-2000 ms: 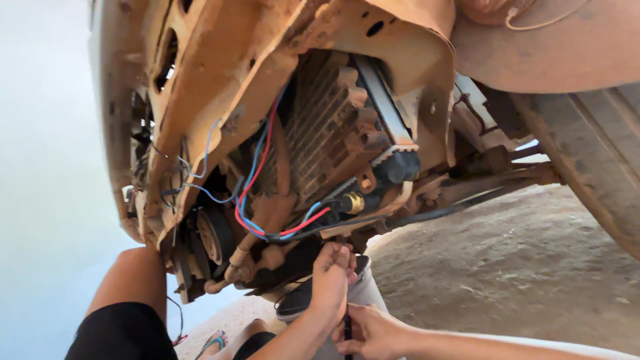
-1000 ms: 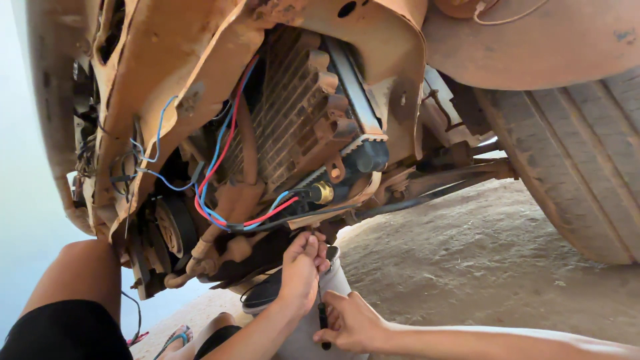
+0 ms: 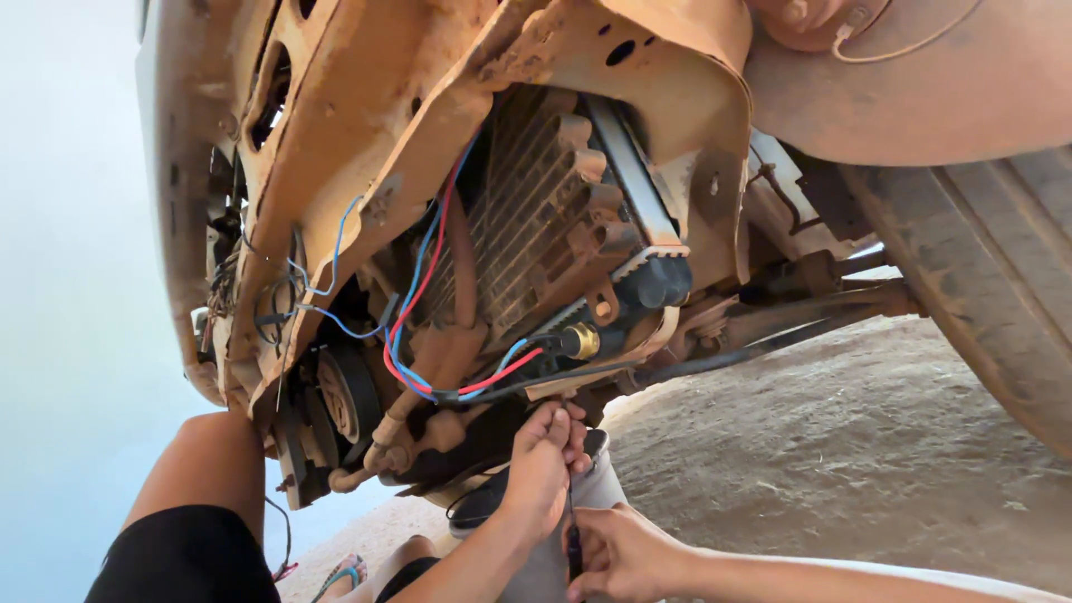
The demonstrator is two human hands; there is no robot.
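My left hand [image 3: 546, 462] is raised under the lower edge of the radiator [image 3: 511, 209], its fingertips closed around the upper end of a thin shaft, beside a small fastener. Lower down, my right hand [image 3: 618, 554] grips the black handle of what looks like a screwdriver [image 3: 574, 548], held upright. Above the hands are a brass fitting [image 3: 581, 342], the radiator's black plastic end tank [image 3: 658, 281], and red [image 3: 435, 260] and blue [image 3: 416, 280] wires taped to a black cable. The tool's tip is hidden by my left fingers.
A rusty body panel [image 3: 402, 126] overhangs the work. A belt pulley [image 3: 342, 394] is at left, a tyre [image 3: 980, 276] at right. A pale bucket [image 3: 599, 481] stands behind my hands on the dirt ground [image 3: 796, 444]. A bent knee [image 3: 209, 452] and a sandalled foot [image 3: 342, 578] show below.
Both hands stay at the same spot under the radiator. My right fingers have shifted slightly around the tool's handle.
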